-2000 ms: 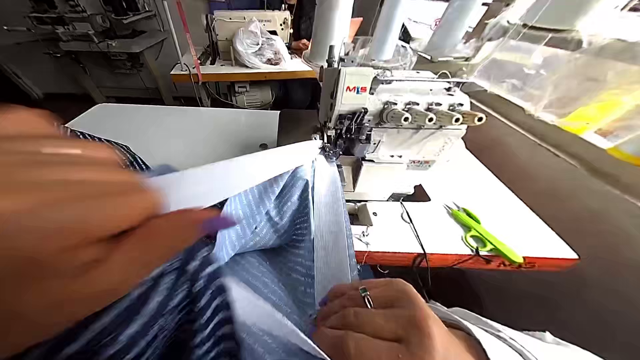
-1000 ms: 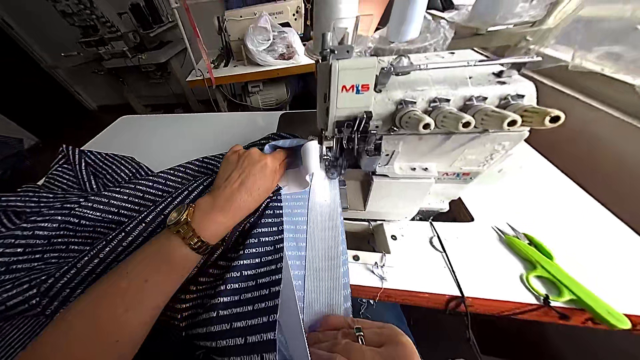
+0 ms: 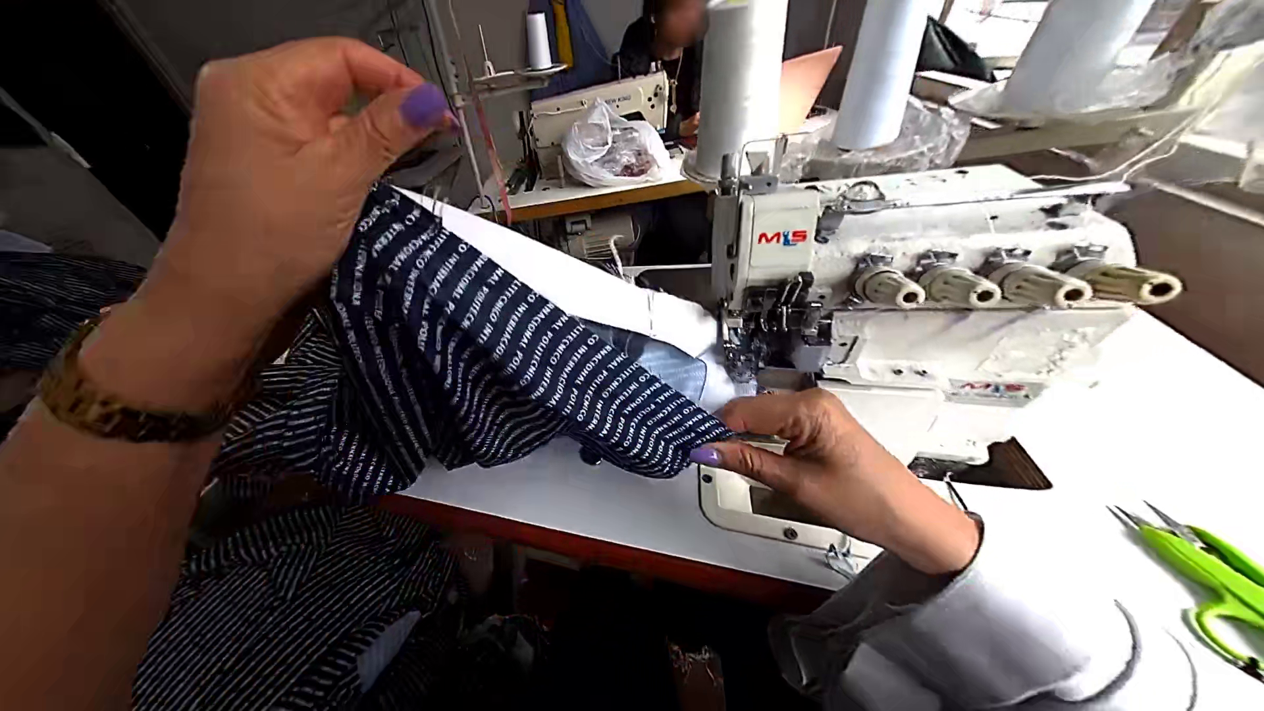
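Navy fabric with white printed lettering stretches between my two hands, its dark face toward me. My left hand, raised at the upper left with a gold watch on the wrist, pinches its upper corner. My right hand grips the other end between thumb and fingers, just in front of the overlock sewing machine. A white strip runs behind the fabric's upper edge toward the machine's needle area. More of the dark fabric hangs below the table's edge at the lower left.
Green thread snips lie on the white table at the right. Large thread cones stand behind the machine. Further back, a second sewing machine and a plastic bag rest on another table, with a person behind.
My left hand has risen from beside the needle area to the upper left, lifting fabric. My right hand has moved up from the strip's lower end to the fabric near the machine. The view has shifted.
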